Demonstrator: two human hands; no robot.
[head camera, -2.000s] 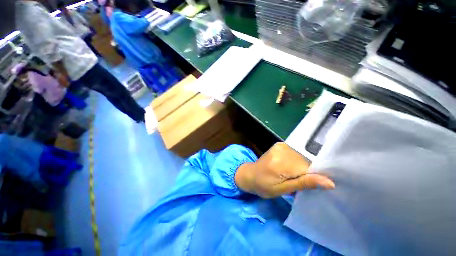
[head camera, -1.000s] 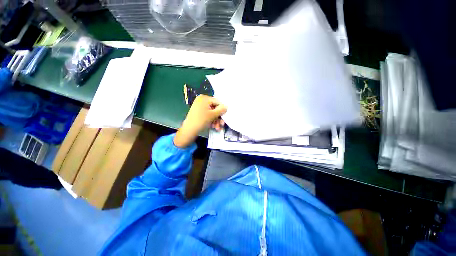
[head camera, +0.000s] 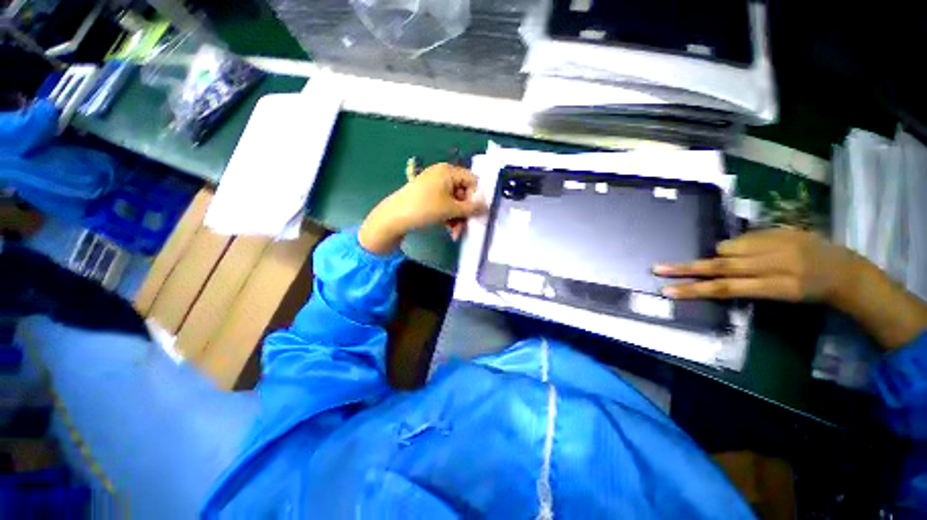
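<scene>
A dark tablet rear housing (head camera: 610, 239) with a grey centre, black rim and small white pads lies on white padding (head camera: 595, 330) on the green bench. Its camera cutouts are at the far left corner. My left hand (head camera: 432, 203) is at the padding's left edge, fingers curled together; whether it pinches anything is too blurred to tell. My right hand (head camera: 778, 266) reaches in from the right, fingers extended over the housing's right part, fingertips near its lower right pads.
Stacked housings with white sheets (head camera: 651, 86) stand behind. Translucent foam bags (head camera: 876, 203) are at the right, with a tangled yellowish pile (head camera: 788, 210) beside them. White sheets (head camera: 272, 163), a clear bag of dark parts (head camera: 210, 93) and cartons (head camera: 219, 295) are at the left.
The white sheet that covered the housing is gone from over it, and the housing now shows. My right hand has come into view over it. My left hand stays near the left edge.
</scene>
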